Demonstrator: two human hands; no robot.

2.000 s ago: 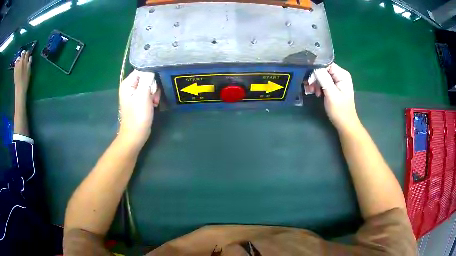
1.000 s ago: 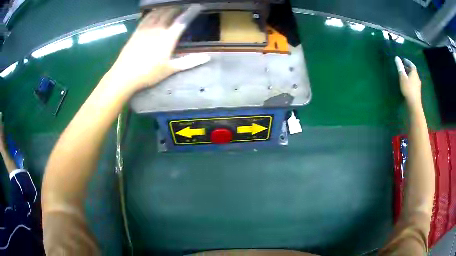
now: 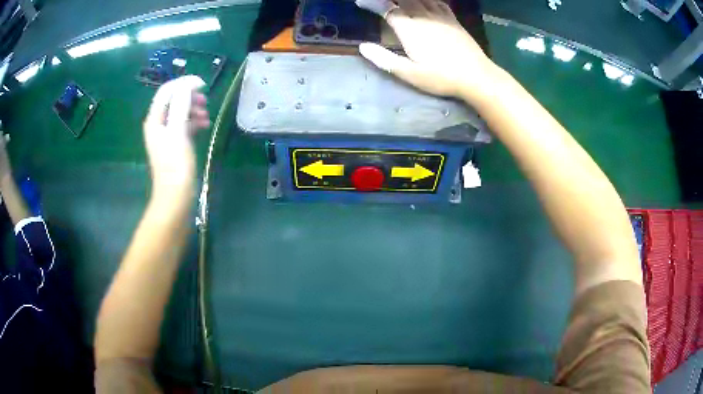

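A dark phone assembly (image 3: 339, 25) with round camera rings lies over the orange plate (image 3: 279, 40) of the press, at the top. My right hand (image 3: 432, 48) spans its right end, thumb on the near edge and fingers on the far edge; white covers show on the fingertips. My left hand (image 3: 176, 127) is raised left of the press, blurred, with nothing visible in it. Its fingertips are just in front of another phone assembly (image 3: 163, 68) on the shiny green surface. The press has a grey metal plate (image 3: 331, 96) and a blue base (image 3: 282, 171) with a red button (image 3: 367, 178).
An open phone frame (image 3: 75, 109) lies at the far left. A thin hose (image 3: 203, 208) runs left of the press. A white tag (image 3: 471, 175) hangs at the base's right. A red ribbed tray (image 3: 674, 269) and dark block (image 3: 684, 142) are right. Another worker's sleeve (image 3: 35, 245) shows left.
My left hand has left the press nest and moved left, where a phone assembly now lies. My right hand has come from the far right onto a phone assembly at the nest.
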